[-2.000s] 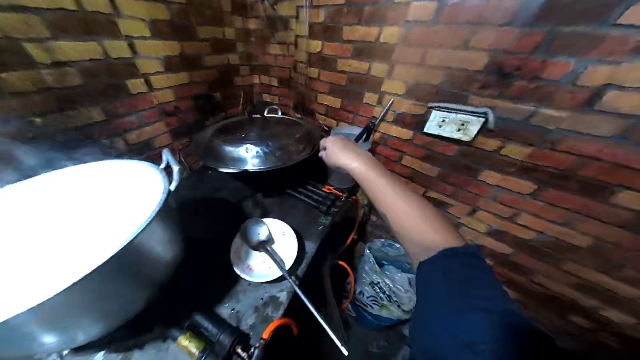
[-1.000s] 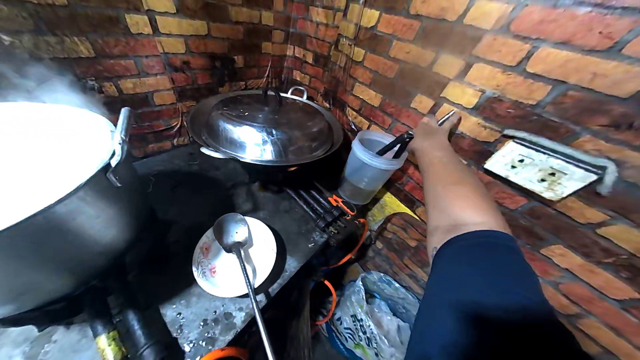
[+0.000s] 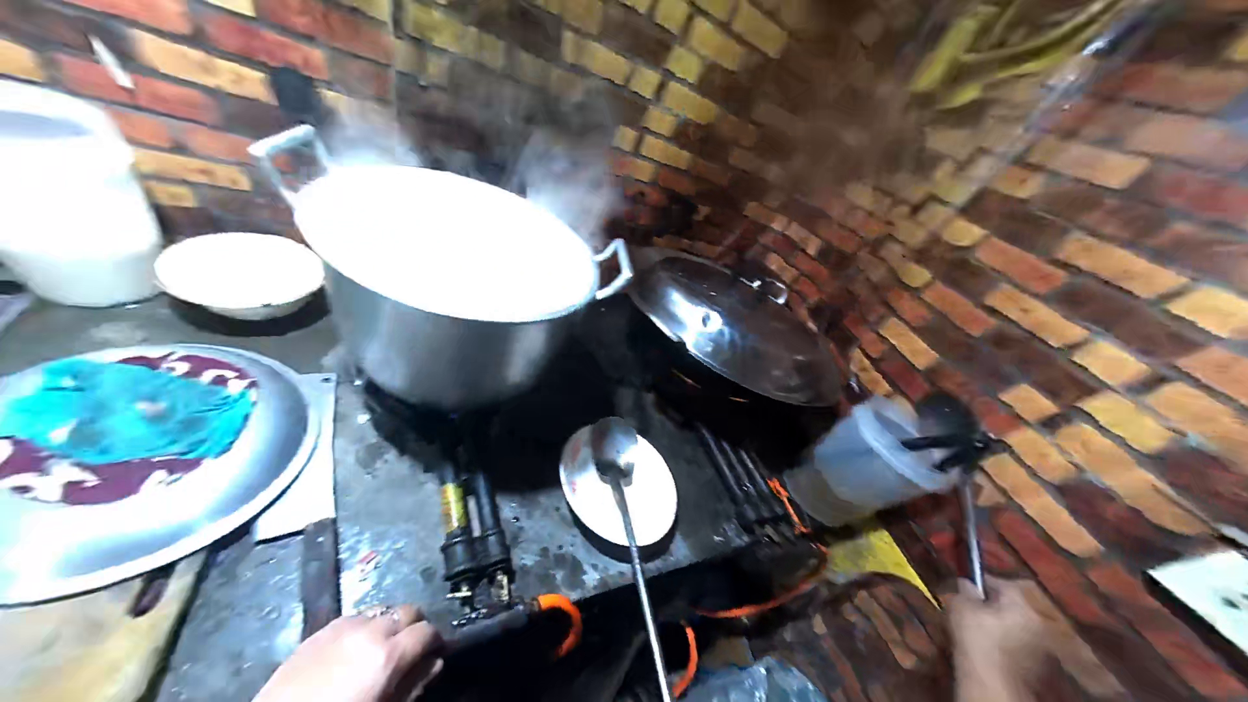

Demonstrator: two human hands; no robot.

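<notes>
My right hand (image 3: 996, 624), blurred at the lower right, grips the metal handle of a dark-headed ladle (image 3: 948, 421), which is beside a translucent plastic container (image 3: 868, 463) with black-handled utensils at its rim. At the bottom, my left hand (image 3: 361, 658) is low over the counter's front edge, fingers curled; whether it holds anything is hidden. Between the hands, a metal ladle (image 3: 616, 450) rests on a small plate (image 3: 651, 492), its long handle pointing toward me. Behind it stands a large steaming metal pot (image 3: 439, 341) with two handles.
A lidded wok (image 3: 731, 327) is right of the pot. At left are a large metal tray (image 3: 283, 468) bearing teal and maroon cloth, a white bowl (image 3: 239, 273) and a white bucket (image 3: 78, 210). Burner valves (image 3: 478, 546) and orange hoses line the front edge. Brick walls stand behind and at right.
The view has swung left. My right hand has drawn back from beside the container, and the dark-headed ladle now shows in it. My left hand has come into view at the bottom.
</notes>
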